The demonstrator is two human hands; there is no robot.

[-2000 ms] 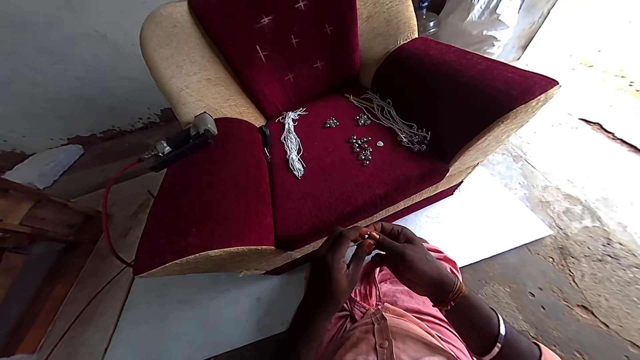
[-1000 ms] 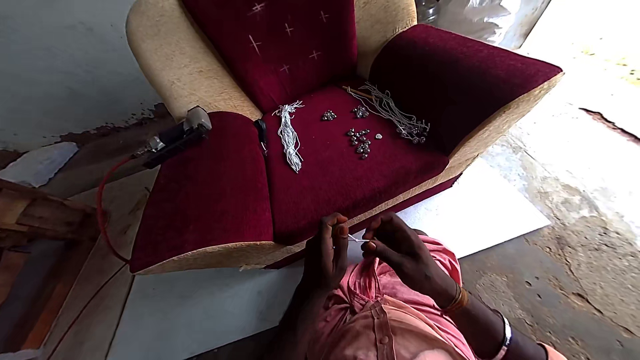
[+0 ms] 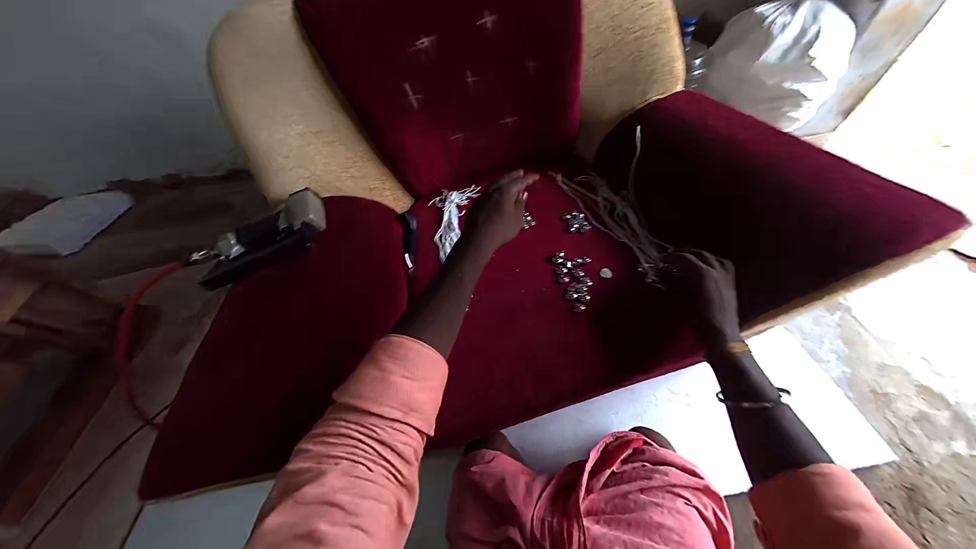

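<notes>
My left hand reaches over the maroon armchair seat, between a bundle of white cords and a small group of metal buttons that it partly hides; its fingers are apart and I see nothing in them. At the right, my right hand is at the lower end of a bunch of corded pieces; its fingertips are dark and blurred, so a hold cannot be made out. Shiny metal buttons lie in a small pile and a larger one, beside a pale round disc.
A pneumatic staple gun with a red air hose rests on the left armrest. A black-handled tool lies in the seat's left crease. The right armrest rises beside my right hand. A white sheet lies below the seat.
Both hands were together above my lap, with a thin white strand between them. They have moved apart and forward over the seat, the left to the cords and buttons, the right to the corded bunch.
</notes>
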